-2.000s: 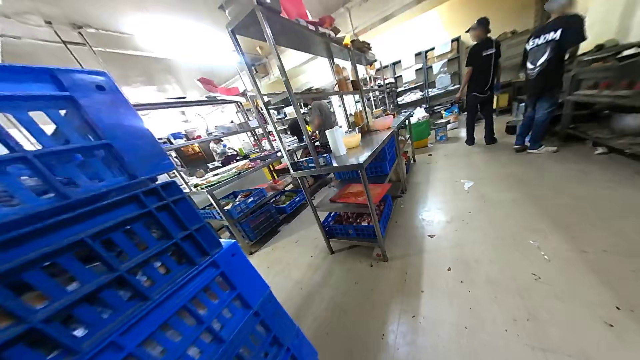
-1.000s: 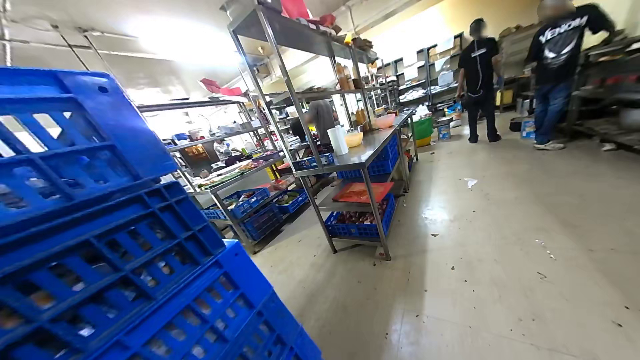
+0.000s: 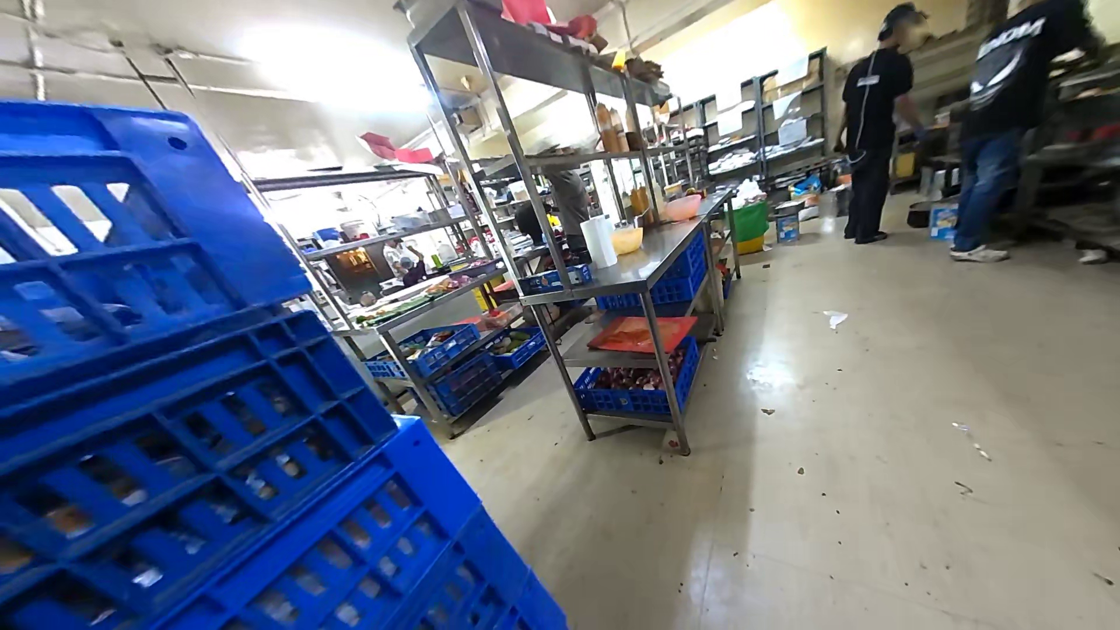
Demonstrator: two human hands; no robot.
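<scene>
Neither my left hand nor my right hand shows in the head view, so what they hold or touch is hidden. Closest to the camera, a stack of blue plastic crates fills the left side, with blurred items visible through the slots. Beyond it stands a stainless steel table with overhead shelves. On its top are a white paper roll, a yellowish bowl and a pink bowl. A red tray lies on a lower shelf, above a blue crate of dark reddish produce.
Two people in dark shirts stand at the back right by shelving. A green tub is beside the table's far end. Metal racks with blue crates stand at left. Small scraps and a white piece of litter lie on the floor.
The person at the far right has moved an arm and shifted stance, and the other person beside the shelving has turned to the right. The crates and table look unchanged.
</scene>
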